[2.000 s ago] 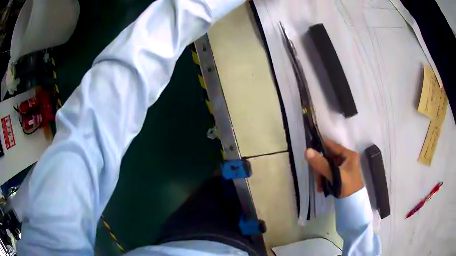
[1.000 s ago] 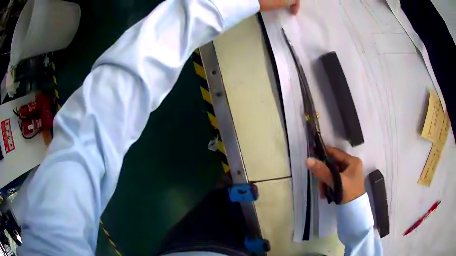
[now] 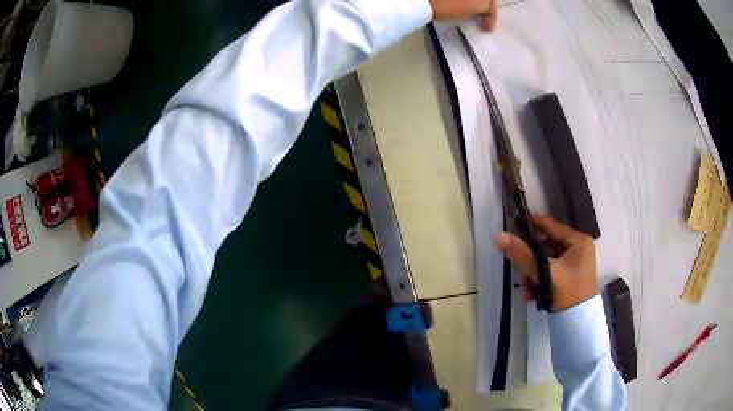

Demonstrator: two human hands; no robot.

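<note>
My right hand (image 3: 556,261) grips the black handles of the long shears (image 3: 508,160). The blades point away from me, nearly closed, along the left part of the white paper marker (image 3: 575,56). My left hand (image 3: 466,10) is at the top edge, partly cut off, with a finger on or just over the paper near the blade tips. What it holds cannot be seen. A long white strip with a dark cloth edge (image 3: 485,321) lies left of the shears, parted from the sheet at its near end. Dark cloth shows in the gap.
Two dark bar weights (image 3: 565,164) (image 3: 620,329) lie right of the shears. Tan paper slips (image 3: 707,217) and a red pen (image 3: 687,351) lie farther right. Blue clamps (image 3: 409,317) sit on the table's metal edge (image 3: 378,177). A white bin (image 3: 76,48) stands at far left.
My left hand has come into view at the top. The shears remain in my right hand. The dark gap at the strip's near end looks wider. The whole view has shifted slightly.
</note>
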